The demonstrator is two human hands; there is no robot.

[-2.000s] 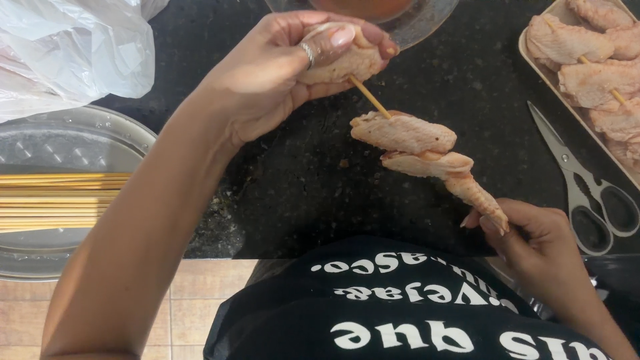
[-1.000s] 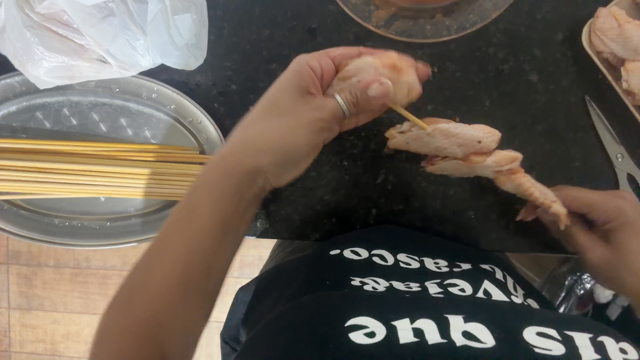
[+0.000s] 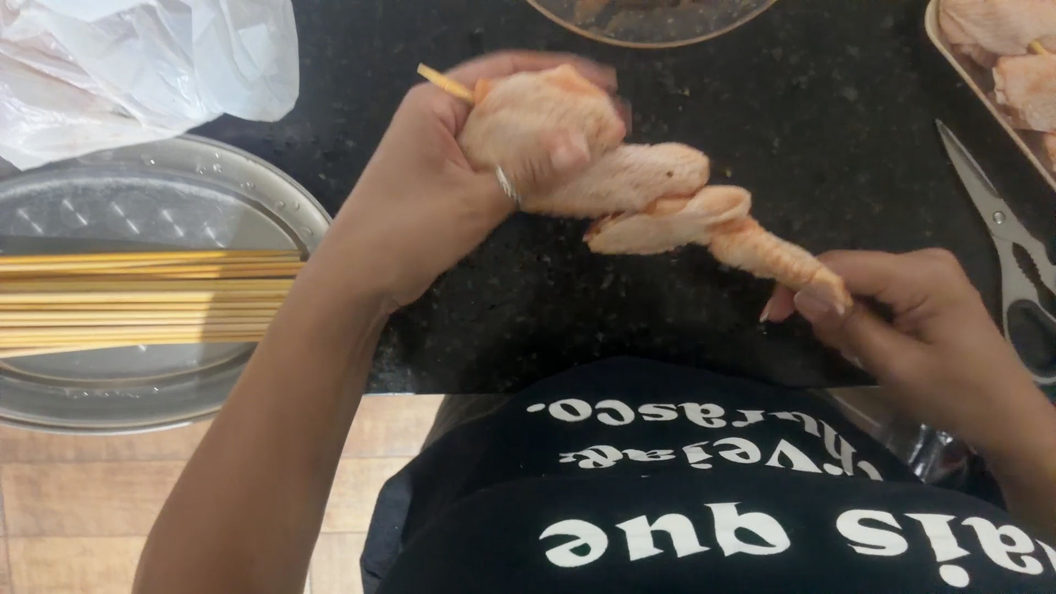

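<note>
My left hand (image 3: 462, 173) grips a plump piece of raw chicken (image 3: 540, 120) at the upper end of a wooden skewer (image 3: 445, 83), whose tip sticks out past the thumb side of the hand. Against that piece lies a raw chicken wing (image 3: 668, 210), threaded in folds and slanting down to the right. The narrow wing tip is pinched between thumb and fingers of my right hand (image 3: 874, 309). Most of the skewer is hidden inside the meat, and its lower end cannot be made out.
Bamboo skewers (image 3: 140, 301) lie across an oval metal tray (image 3: 165, 379) at left, below a white plastic bag (image 3: 148, 66). Kitchen scissors (image 3: 998, 219) lie at right beside a tray (image 3: 973, 91) of raw chicken. A glass bowl (image 3: 652, 41) stands at the top of the dark stone counter (image 3: 511, 330).
The piece in my left hand has slid down the skewer to meet the folded wing. The bare stretch of skewer between them no longer shows, and the tip now pokes out above.
</note>
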